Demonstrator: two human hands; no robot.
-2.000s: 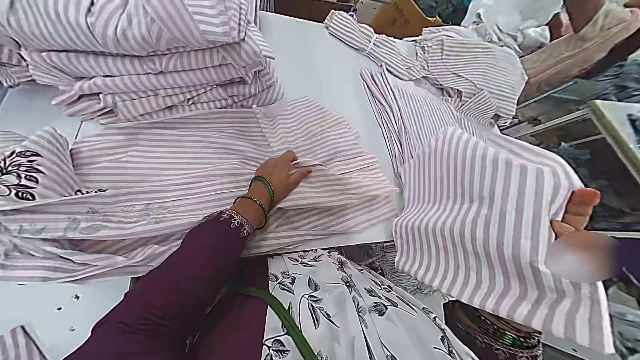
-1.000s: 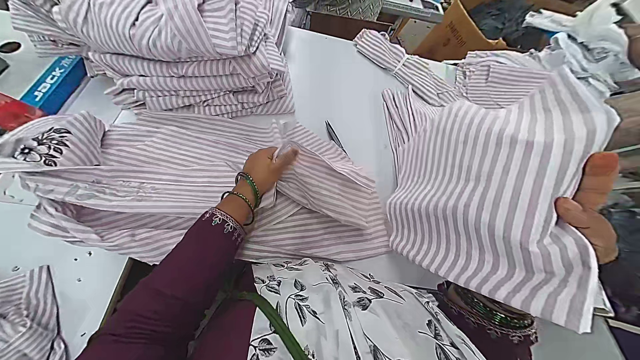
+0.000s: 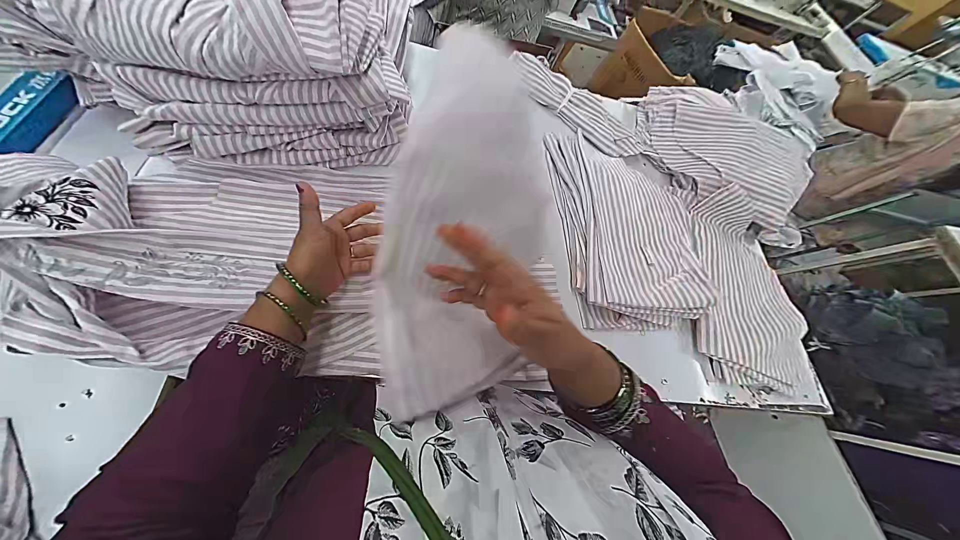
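A striped fabric piece (image 3: 457, 172), blurred by motion, stands or swings between my hands above the white table. My left hand (image 3: 326, 244) is open, palm turned toward that piece, its fingertips close to the piece's left edge. My right hand (image 3: 499, 289) is in front of the piece with its fingers spread; whether it touches the cloth cannot be told. Beneath my left hand lies a striped garment (image 3: 247, 202) with a black flower print (image 3: 56, 204) at its left end. A folded stack of striped pieces (image 3: 637, 240) lies to the right of my right hand.
A tall pile of folded striped cloth (image 3: 262, 90) stands at the back left, beside a blue box (image 3: 34, 105). A tied striped bundle (image 3: 577, 105) and more striped cloth (image 3: 720, 142) lie at the back right. Behind them are a cardboard box (image 3: 637, 60) and another person's hand (image 3: 866, 105).
My right hand has moved left with the striped piece, from the right side to the middle, and its fingers are now spread. My left hand has let go of the garment and turned palm inward.
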